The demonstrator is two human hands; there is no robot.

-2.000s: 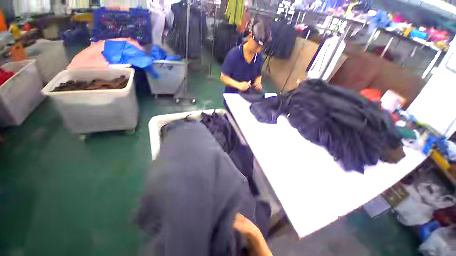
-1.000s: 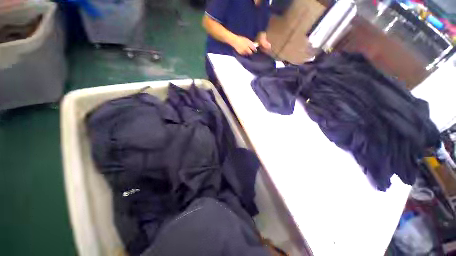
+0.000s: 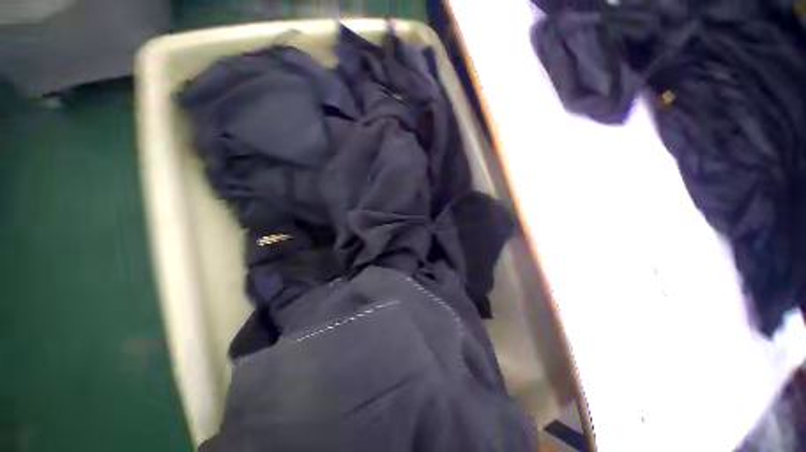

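Note:
A dark garment (image 3: 353, 380) with pale dashed basting lines lies at the bottom middle, over the near end of an off-white garment bin (image 3: 163, 212). More dark garments (image 3: 274, 115) lie crumpled in the bin beyond it. A short row of gold-looking buttons (image 3: 273, 239) shows on the dark cloth at the left middle of the heap. Neither of my hands can be seen; the garment fills the bottom of the picture.
A white-topped table (image 3: 601, 265) stands along the bin's right side, with a heap of dark garments (image 3: 733, 132) on it. Green floor (image 3: 71, 265) lies to the left. Part of a grey bin (image 3: 79, 40) shows at the upper left.
The view has moved down and closer over the bin. The dark garment, held up two seconds ago with a hand at its right, now lies on the heap. The person across the table is out of view.

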